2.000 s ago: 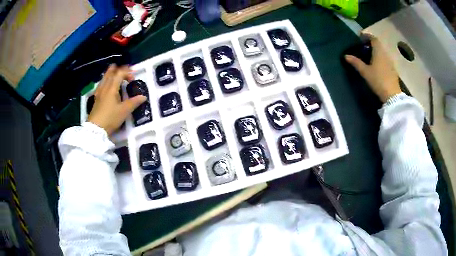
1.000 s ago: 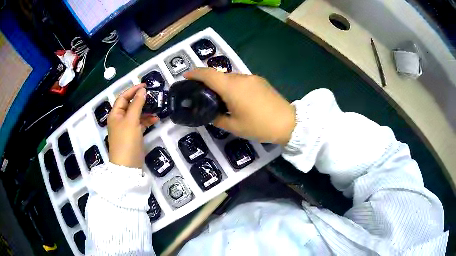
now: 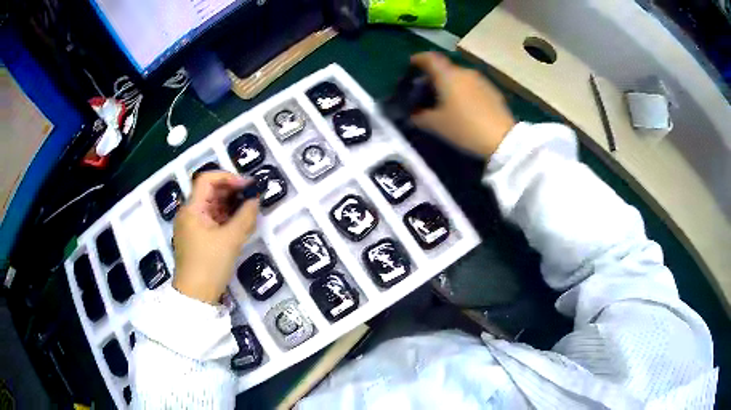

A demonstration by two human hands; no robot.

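Observation:
The white compartmented tray [image 3: 473, 239] lies tilted across the mat, with black rounded-square units [image 3: 312, 253] and a few grey ringed units [image 3: 316, 159] in its pockets. My left hand [image 3: 215, 232] is over the tray's middle, its fingers pinching a black unit; only a dark edge shows at the fingertips. My right hand [image 3: 463, 104] is beyond the tray's upper right edge, around a black handheld object, likely a scanner [image 3: 410, 98]. Both are blurred. My left hand and sleeve hide several pockets.
A monitor [image 3: 160, 28] is at the upper left, with a wooden-edged pad [image 3: 280, 68] below it. A white puck [image 3: 177, 135] on a cable and a red-and-white item [image 3: 108, 128] lie left. A green packet [image 3: 407, 11] is at the far edge. A beige board [image 3: 561, 88] holds a thin stick [image 3: 603, 112].
My right hand has moved the black handheld object from over the tray to beyond its upper right edge. My left hand has lowered slightly, away from the unit at its right.

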